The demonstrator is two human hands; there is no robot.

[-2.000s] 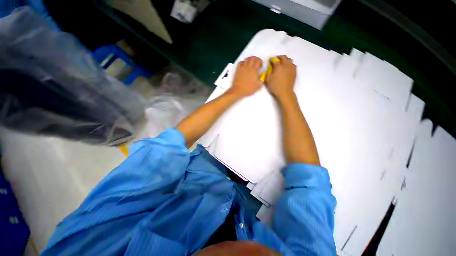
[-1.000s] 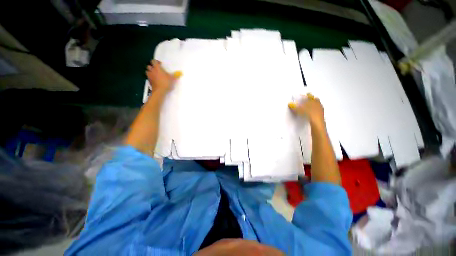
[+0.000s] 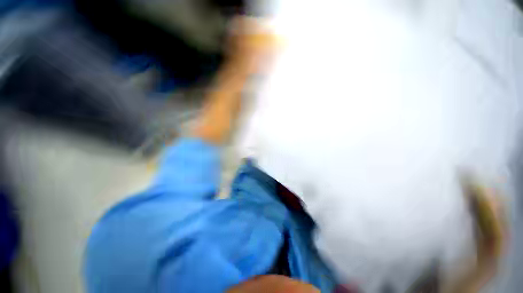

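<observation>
Strong motion blur covers the view. A large white box blank (image 3: 367, 120) fills the middle and right, close to the camera, and hides most of my right arm. My left hand (image 3: 252, 46) is at the blank's upper left edge, with a yellow finger cot at the edge. My right hand (image 3: 487, 223) is at the blank's right side, low in the view, fingers bent around the edge. Both hands appear to hold the blank. Its flaps and slots are too blurred to tell apart.
A dark bag-like shape (image 3: 74, 86) and a blue object (image 3: 155, 71) are at the upper left. The pale floor (image 3: 57, 200) is at the lower left. More white card, blurred, is at the upper right.
The view has turned left and blurred. The blank now looks larger and nearer, raised between the hands. My right hand has moved from on top of the card to its right edge.
</observation>
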